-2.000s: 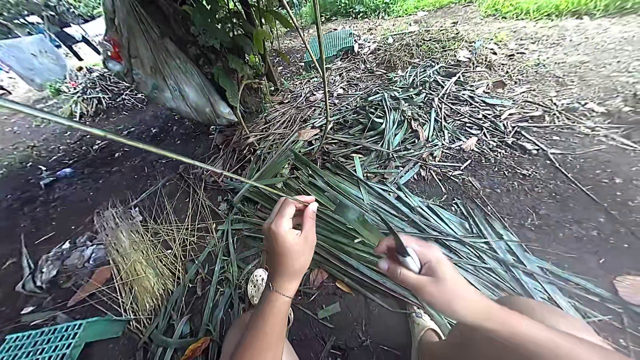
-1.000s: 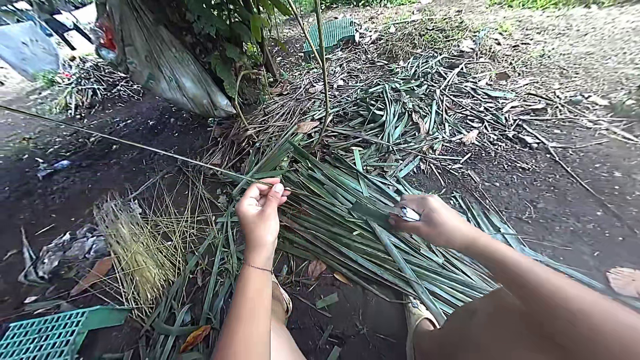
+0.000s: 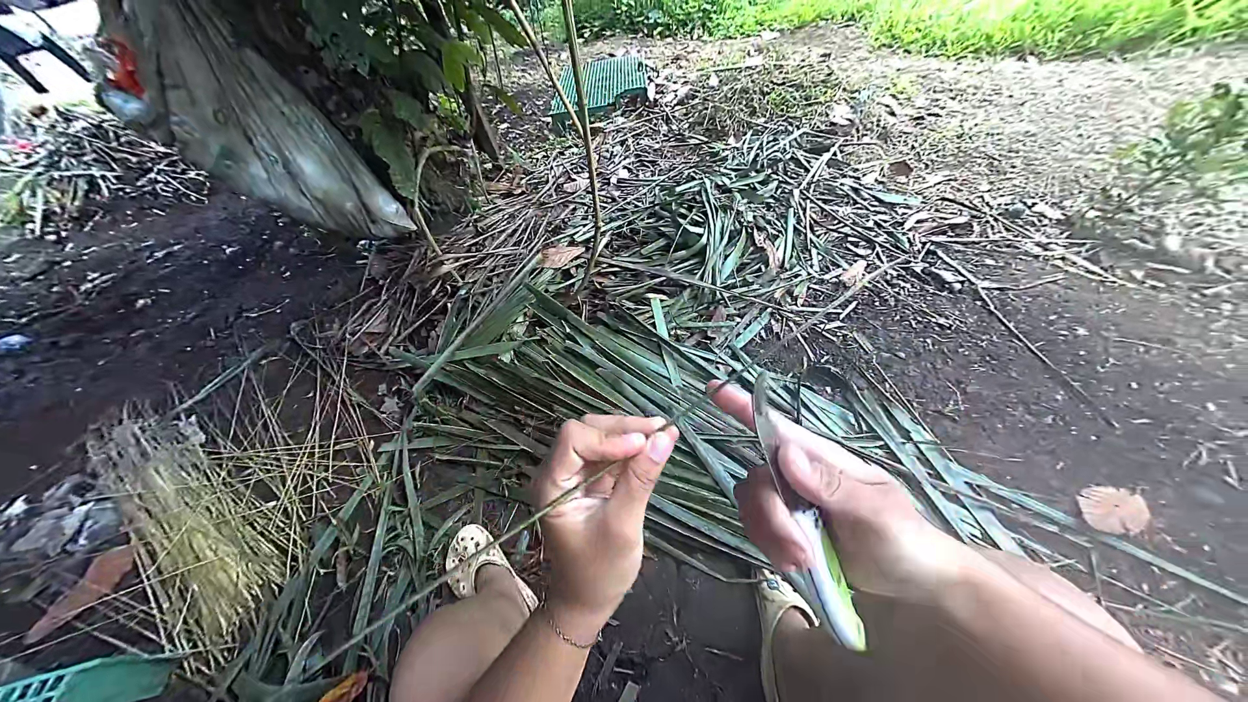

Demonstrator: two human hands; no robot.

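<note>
My left hand point(image 3: 600, 487), with a thin bracelet at the wrist, pinches a thin green leaf rib point(image 3: 507, 534) between thumb and fingers. The rib slants from the lower left up towards my right hand point(image 3: 829, 497). That hand grips a knife point(image 3: 827, 575) with a white and lime-green handle, its curved blade pointing up and the index finger stretched out beside it. Whether this finger touches the rib's tip, I cannot tell. Beneath both hands lies a heap of long green leaf strips point(image 3: 604, 380). A bundle of thin pale ribs point(image 3: 200, 536) rests on the ground at left.
A green plastic crate point(image 3: 609, 83) stands at the back, and part of another green plastic item point(image 3: 93, 680) shows at lower left. Thin upright stems point(image 3: 588, 146) rise beyond the heap. A large pale sack point(image 3: 263, 127) lies by leafy plants at upper left.
The two hands have come closer together. The rib now slants down to the lower left; earlier a long strand ran from my left hand to the upper left. The knife blade points up now.
</note>
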